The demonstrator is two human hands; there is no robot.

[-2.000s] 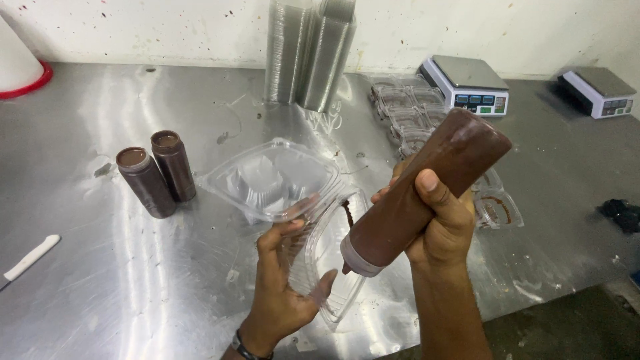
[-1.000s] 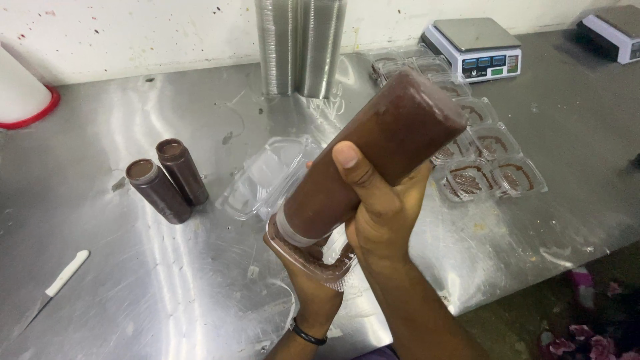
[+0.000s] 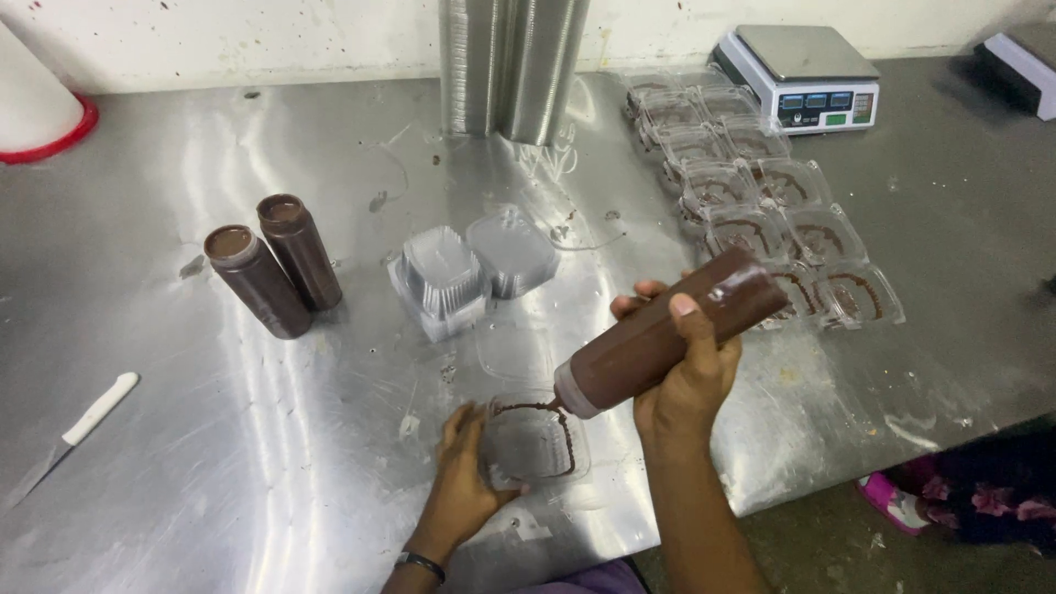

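Observation:
My right hand grips a squeeze bottle full of brown sauce, tilted with its nozzle down to the left. The nozzle is at the upper edge of an open clear plastic clamshell container, where a brown line runs along the top and right sides. My left hand holds that container by its left side on the steel table. Two more clamshells lie open just beyond, partly nested. Two open bottles filled with brown sauce stand side by side at the left.
Rows of sauced clamshells lie at the right, beside a digital scale. Tall stacks of clear containers stand by the wall. A white-handled knife lies at the left. A person's foot shows below the table edge, lower right.
The container that my left hand held up a second ago is now low on the table. A brown line now shows along its sides. The bottle remains in my right hand.

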